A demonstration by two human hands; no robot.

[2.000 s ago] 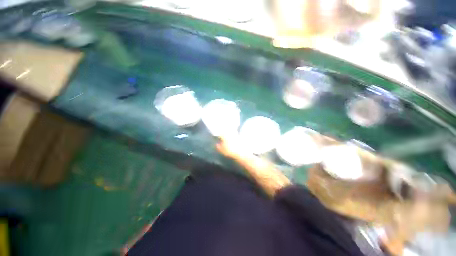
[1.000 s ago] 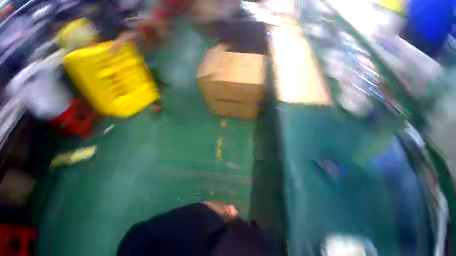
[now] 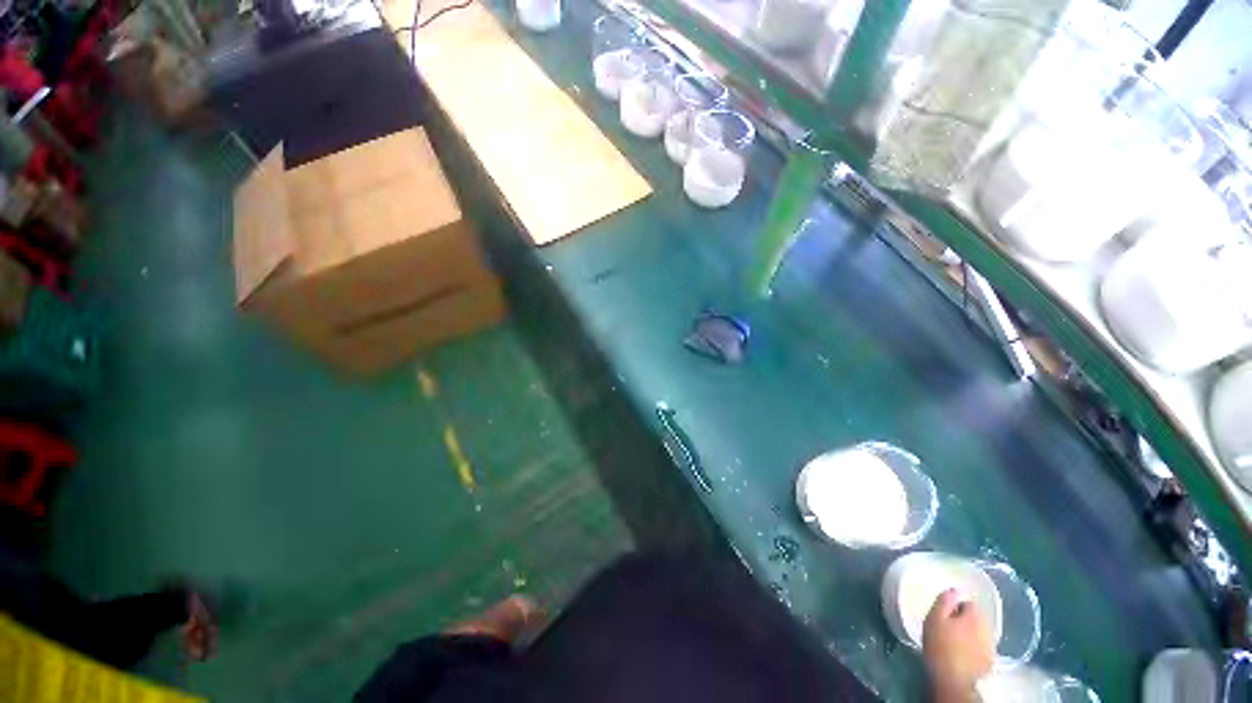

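My right hand [image 3: 957, 643] is at the lower right, its fingertips over the white part of a clear-walled vessel [image 3: 908, 593] lying on the wet green bench [image 3: 769, 481]. Whether the fingers grip it is not clear. Another such vessel [image 3: 854, 497] lies just beyond it, its clear wall pointing right. A third vessel [image 3: 1023, 685] is cut off by the bottom edge, beside my wrist. My left hand [image 3: 505, 618] is small and partly hidden at the end of my dark sleeve, over the floor side; its fingers are not clear.
A dark cloth [image 3: 718, 337] lies mid-bench. A flat cardboard sheet [image 3: 549, 158] and several upright vessels [image 3: 713, 176] are farther up. An open carton [image 3: 371, 254] stands on the floor, left. Large vessels [image 3: 1167, 295] stand on the right shelf. Another person's hand [image 3: 199, 625] shows lower left.
The view has swung back from the floor towards the bench. The vessels and my right hand are in view again, with my right hand now at a vessel.
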